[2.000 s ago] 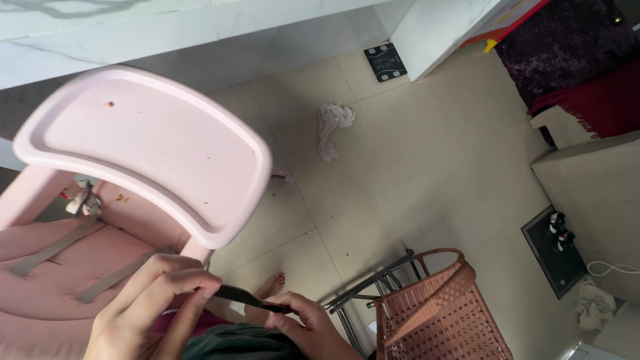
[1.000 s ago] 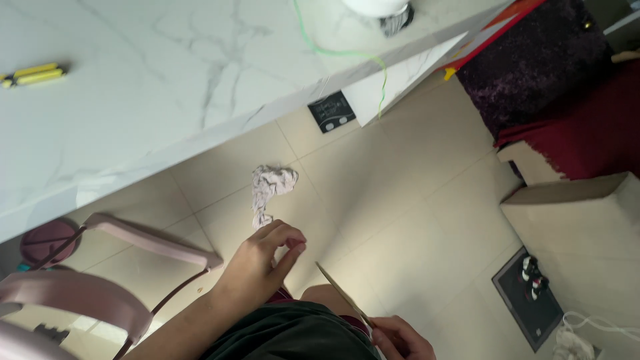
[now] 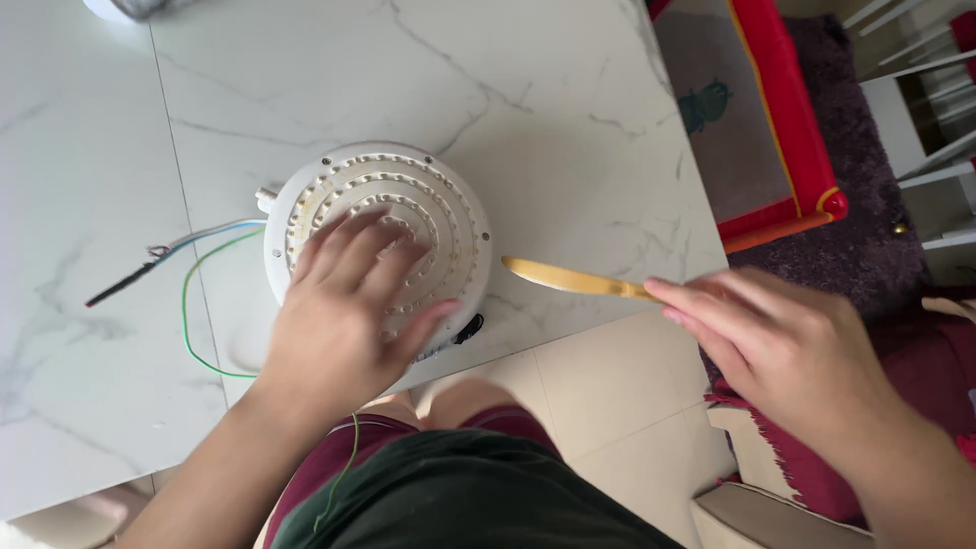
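A round white plastic device (image 3: 465, 206) with concentric rings of holes and screws around its rim lies on the marble-patterned counter. My left hand (image 3: 351, 305) is spread over its middle, blurred; whether the fingers touch it is unclear. In my right hand (image 3: 762, 328) is a gold-coloured table knife (image 3: 564, 277), its tip pointing left, a little to the right of the device's rim. Blue and white wires (image 3: 206, 232) with a black-sleeved end run out to the left of the device, and a green wire (image 3: 184, 305) loops down toward the counter's front edge.
The marble-patterned counter (image 3: 564, 168) ends in a front edge just below the device. Beyond its right edge are a red-framed playpen (image 3: 797, 114) and a dark purple rug (image 3: 846, 152). A white object (image 3: 114, 9) is cut off at the upper left.
The view has swung from the floor to the counter, where the round device now shows. My left hand has moved over the device. The knife remains in my right hand.
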